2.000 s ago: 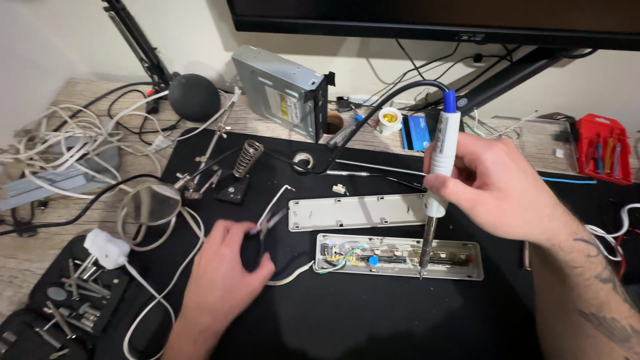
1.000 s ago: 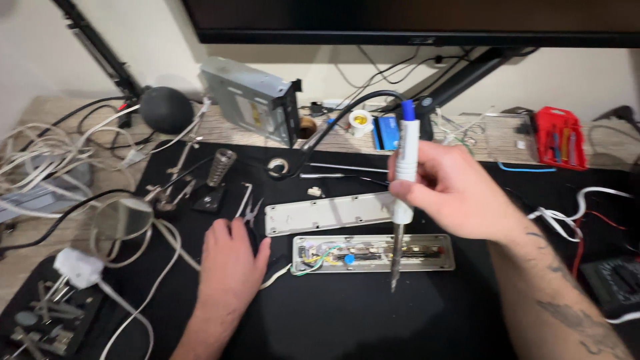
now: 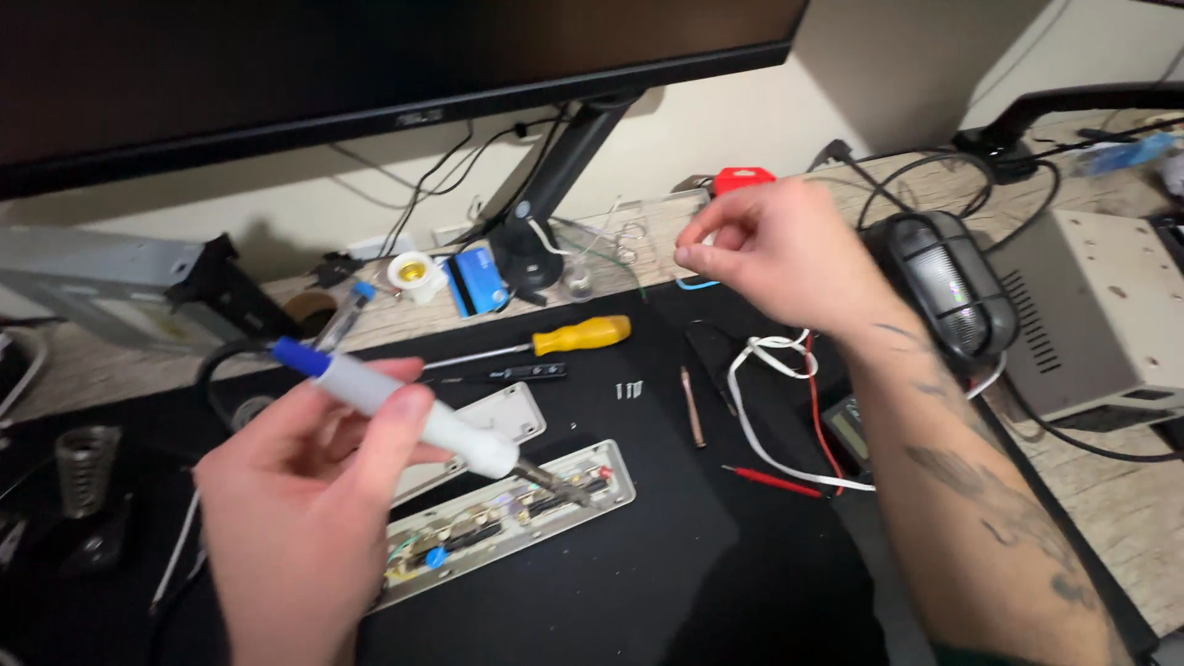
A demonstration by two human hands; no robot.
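Observation:
My left hand (image 3: 314, 499) grips a white soldering iron (image 3: 421, 412) with a blue cord end. Its metal shaft points down over the right end of a long open power strip housing (image 3: 518, 518); whether the tip touches is unclear. Wires, metal contacts and a blue round part lie inside that housing. Behind it rests the other half of the casing (image 3: 504, 416), partly hidden by the iron and my hand. My right hand (image 3: 758, 250) is raised near the back of the desk, thumb and fingertips pinched around something small and pale, too indistinct to name.
A yellow-handled screwdriver (image 3: 583, 335), several screws (image 3: 630, 389) and a red test probe (image 3: 777, 481) lie on the black mat. White cable (image 3: 740, 398) loops at the right beside a multimeter (image 3: 846, 430). The iron's spring stand (image 3: 88, 472) is at the left; a monitor (image 3: 398, 83) overhangs the back.
The soldering iron has passed from my right hand to my left. My right hand has moved away to the back right. The view has swung right.

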